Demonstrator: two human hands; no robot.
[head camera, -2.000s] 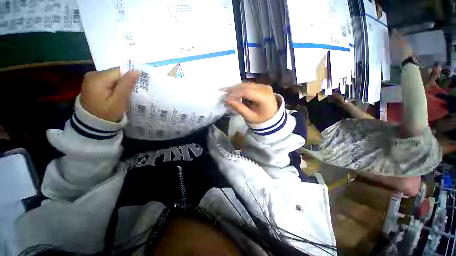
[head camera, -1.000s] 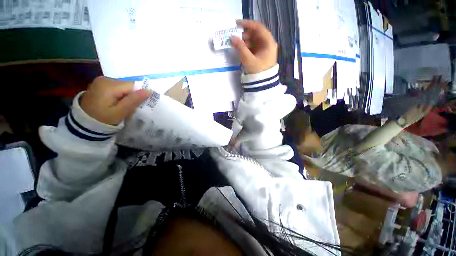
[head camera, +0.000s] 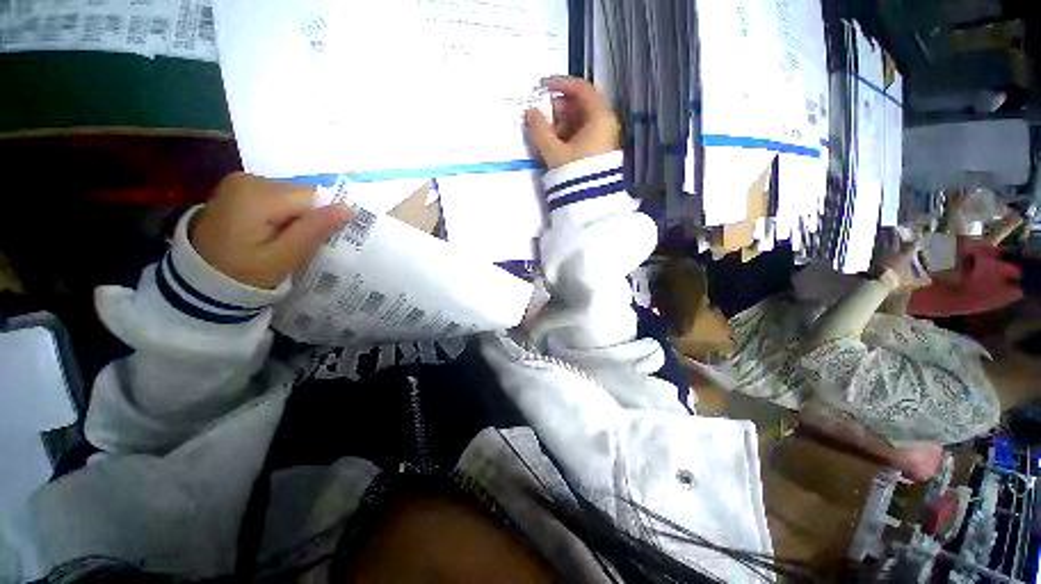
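A flat white box blank (head camera: 388, 91) with a blue stripe and a brown-sided notch lies in front of me. My left hand (head camera: 268, 234) pinches a printed barcode label sheet (head camera: 382, 280), which curls below the blank's stripe over my lap. My right hand (head camera: 577, 123) is at the blank's right side, above the stripe, thumb and index curled around the edge of a small white barcode label (head camera: 532, 100). The label is faint against the white card; I cannot tell how much of it touches the blank.
Spare label sheets (head camera: 103, 25) lie on the green bench top (head camera: 114, 91) at upper left. A thick stack of box blanks (head camera: 759, 86) stands at right. Another person's patterned sleeve and arm (head camera: 902, 371) show beyond it. A white-panelled object (head camera: 29, 399) is at the left edge.
My right hand has taken a label off the sheet and moved up onto the blank. Since a second ago it is slightly lower, the label less visible. My left hand still holds the sheet.
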